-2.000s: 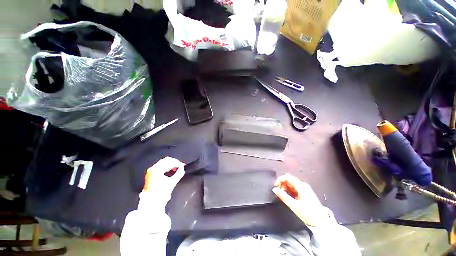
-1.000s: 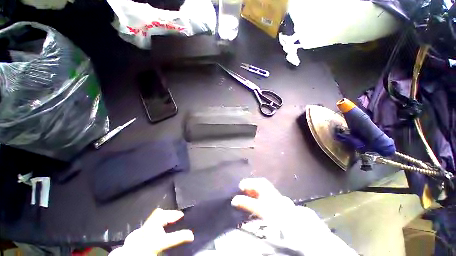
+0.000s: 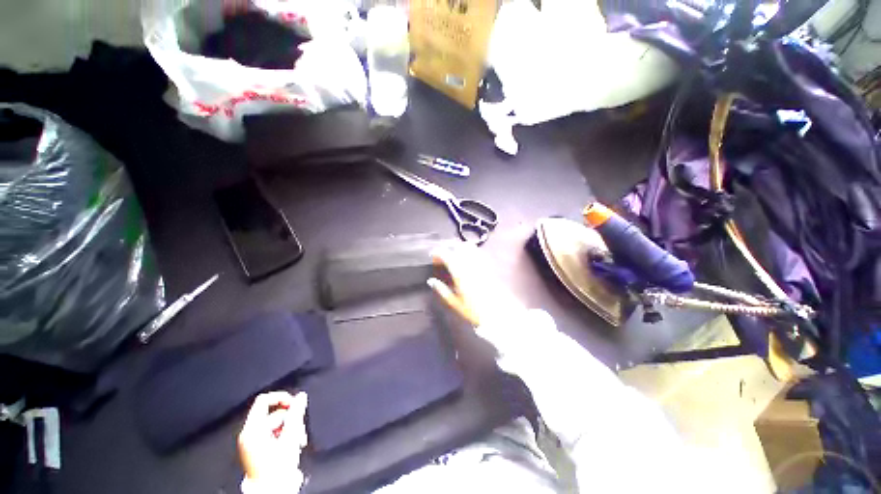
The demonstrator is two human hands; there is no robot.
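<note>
A navy cloth piece (image 3: 386,391) lies flat at the table's front edge, partly over a grey-black piece. My left hand (image 3: 274,434) is at its left edge with curled fingers; whether they pinch anything is unclear. My right hand (image 3: 458,291) is at the right end of the dark grey interfacing stack (image 3: 377,274), thumb and fingers apart, fingertips at its edge. A loose pile of navy pieces (image 3: 227,371) lies to the left, its right end close to the front piece.
Beyond the stack lie shears (image 3: 449,201), snips (image 3: 444,165) and a black phone (image 3: 259,232). Tweezers (image 3: 179,309) lie left, beside a clear plastic bag (image 3: 72,241). An iron (image 3: 584,265) stands right, its hose running right. A white carrier bag (image 3: 251,92) and yellow packet (image 3: 452,48) are at the back.
The navy piece, held between both hands a second ago, now lies flat at the front. My right hand has moved forward to the grey stack. The view has shifted, showing more of the right side.
</note>
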